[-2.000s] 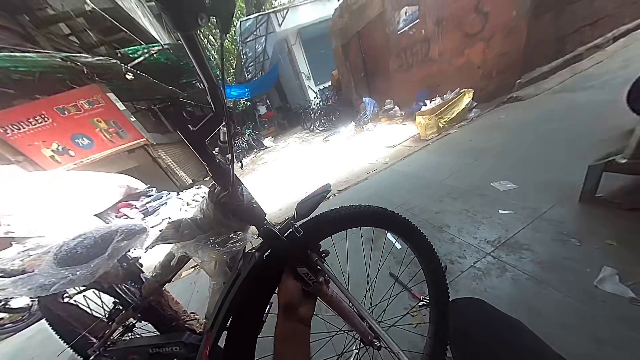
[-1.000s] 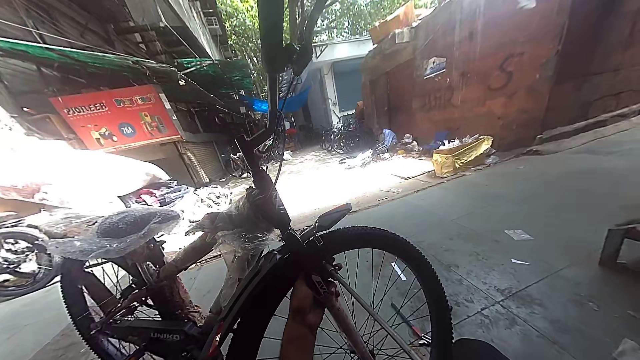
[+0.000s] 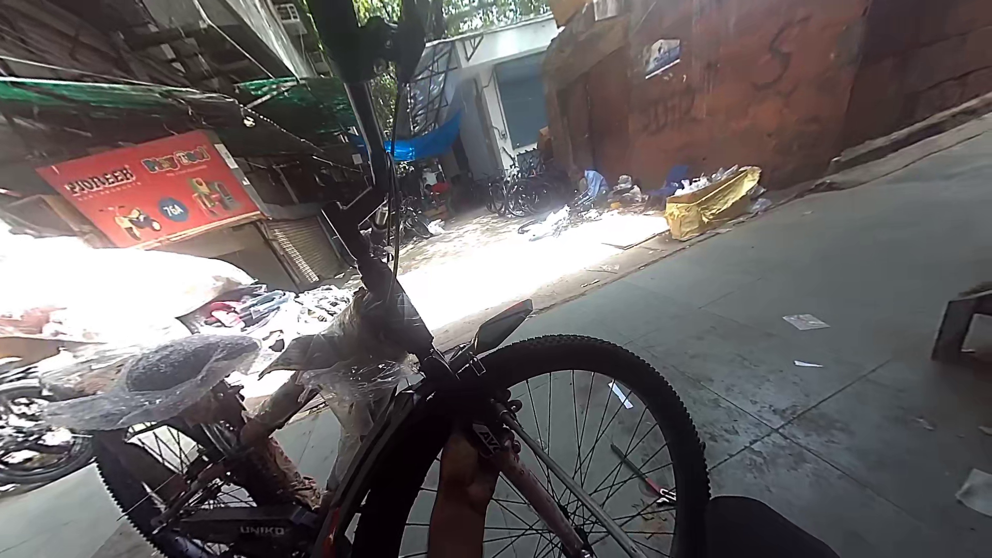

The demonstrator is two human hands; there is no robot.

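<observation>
My left hand (image 3: 463, 469) reaches up from the bottom edge and grips the upper part of the bicycle's front fork (image 3: 535, 492), just under the crown; some fingers are hidden behind it. Beside the hand stands the spoked front wheel with its knobby tyre (image 3: 620, 360). A dark, pointed part (image 3: 504, 325) sticks out above the tyre. The handlebar (image 3: 368, 139) rises at the upper left of centre. Clear plastic wraps the frame (image 3: 353, 345) and the saddle (image 3: 167, 363). Through the spokes, a tool with a red part (image 3: 659, 492) shows on the floor. My right hand is out of view.
Paper scraps (image 3: 806, 322) lie on the grey paving at right, near a dark bench-like leg (image 3: 953, 325). A yellow-wrapped container (image 3: 709, 205) stands by the rust-red wall (image 3: 736, 93). Another parked wheel (image 3: 39, 446) is at far left. A dark rounded thing (image 3: 763, 531) fills the bottom right.
The view has tilted and shifted. My left hand stays at the front fork; no other plain change in the grip or the bicycle shows.
</observation>
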